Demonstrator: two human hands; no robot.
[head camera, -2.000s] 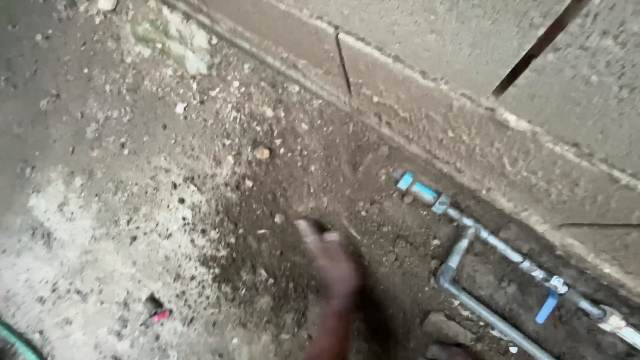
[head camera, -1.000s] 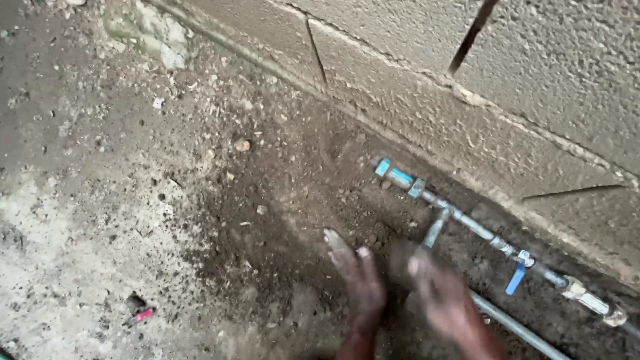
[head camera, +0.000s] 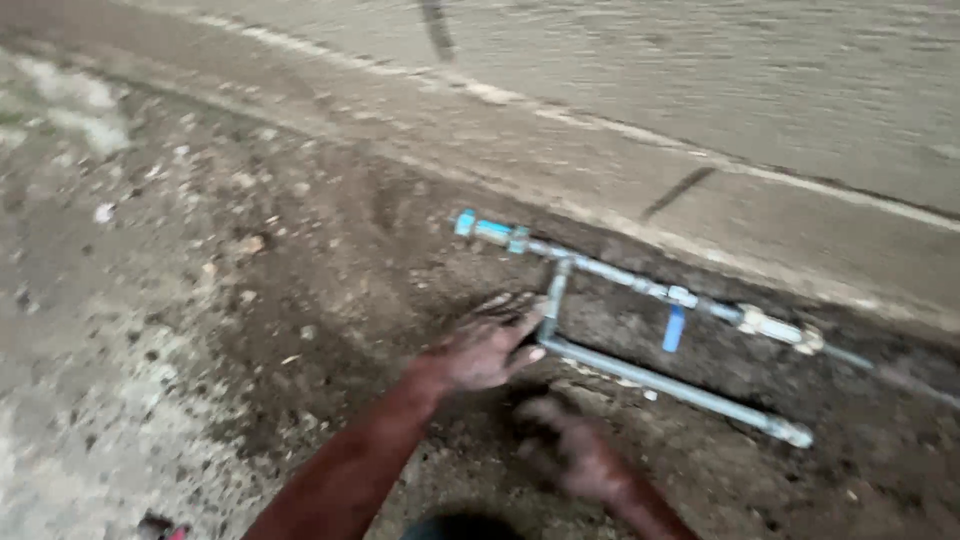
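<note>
My left hand (head camera: 491, 345) lies over the soil with fingers spread, its fingertips at the short connecting pipe (head camera: 556, 296) and the elbow of the lower grey pipe (head camera: 667, 385). Whether it touches them is hard to tell. Blurred, my right hand (head camera: 574, 450) is over dark soil below the lower pipe; its fingers look curled, and I cannot tell if it holds anything. The upper pipe (head camera: 611, 271) runs along the wall base, with blue fittings (head camera: 491, 229) at its left end and a valve with a blue lever handle (head camera: 673, 328).
A concrete block wall (head camera: 525, 135) rises behind the pipes. Loose soil and small stones (head camera: 251, 244) cover the ground at left, beside pale concrete (head camera: 97, 390). A small dark and red object (head camera: 161, 526) lies at the bottom left edge.
My left hand has moved toward the pipes and is now by the elbow. My right hand, absent from the oldest frame, came in and is now below the lower pipe. The view has shifted right.
</note>
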